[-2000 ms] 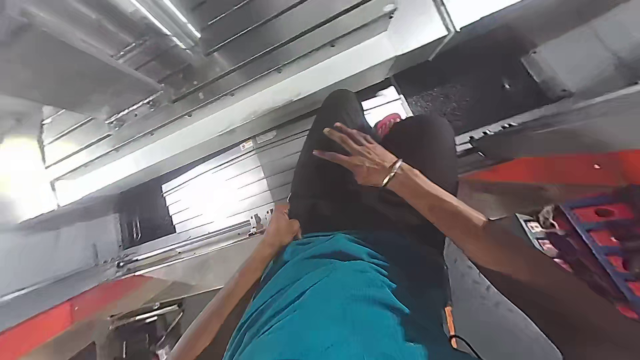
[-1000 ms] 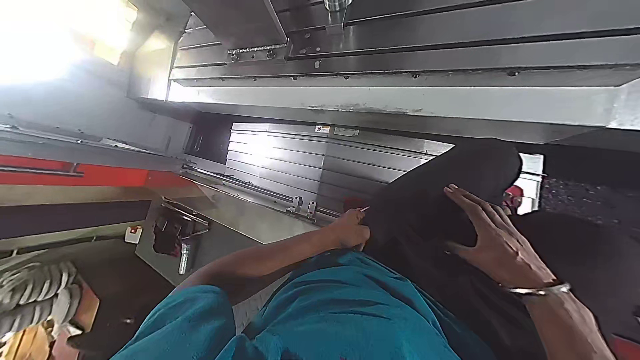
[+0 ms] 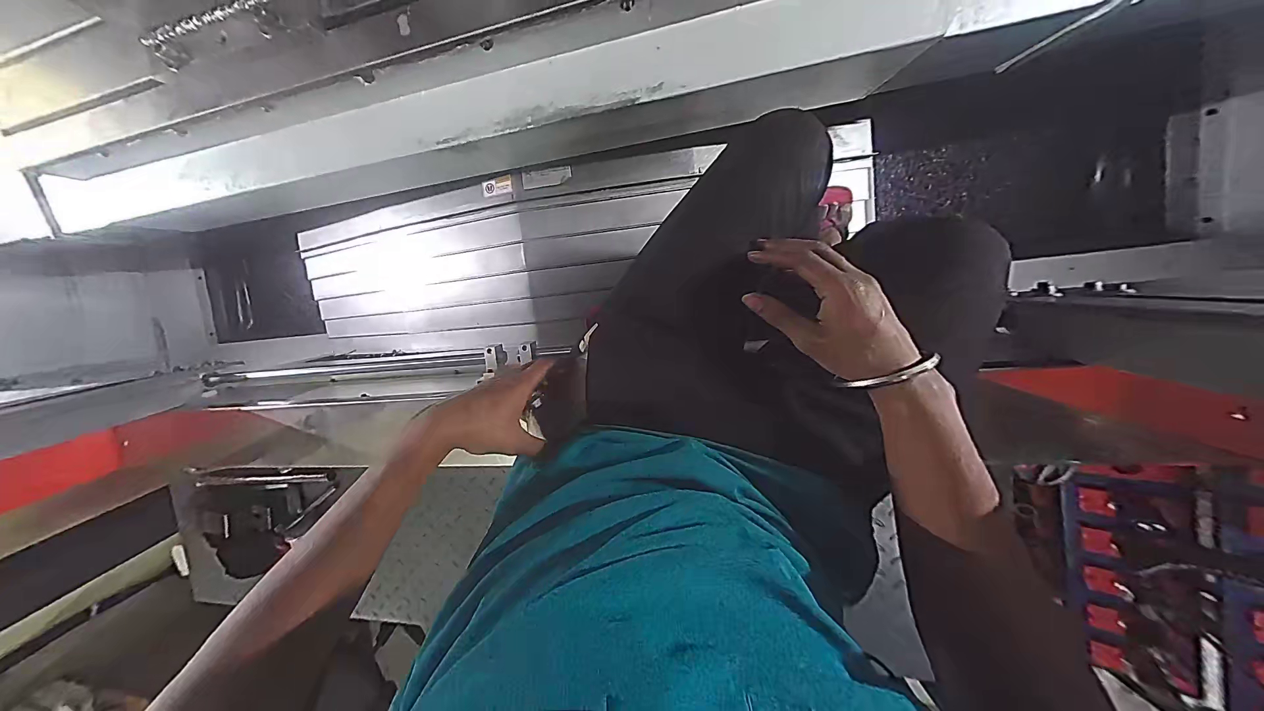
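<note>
My left hand (image 3: 499, 410) is at my hip, its fingers curled at the side of my dark trousers (image 3: 681, 365), just below a metal rail (image 3: 395, 372). A dark shape lies beside its fingers; whether the hand holds it I cannot tell. Over my thighs is my right hand (image 3: 839, 311), with a metal bangle (image 3: 889, 375) at the wrist. Its fingers are apart and bent, and nothing shows in them. My teal shirt (image 3: 642, 583) fills the lower middle. My bare toes are not plain; something red shows beyond my knees.
Ribbed metal covers (image 3: 434, 257) of a large machine lie in front, below a pale metal ledge (image 3: 494, 109). Red panels (image 3: 1136, 400) run along both sides. A blue rack (image 3: 1096, 563) with red parts stands at the lower right. Tread plate (image 3: 434, 553) shows at the lower left.
The view has swung left and back right between the frames. My right hand's fingers are more bent than before. My left hand stays beside my hip.
</note>
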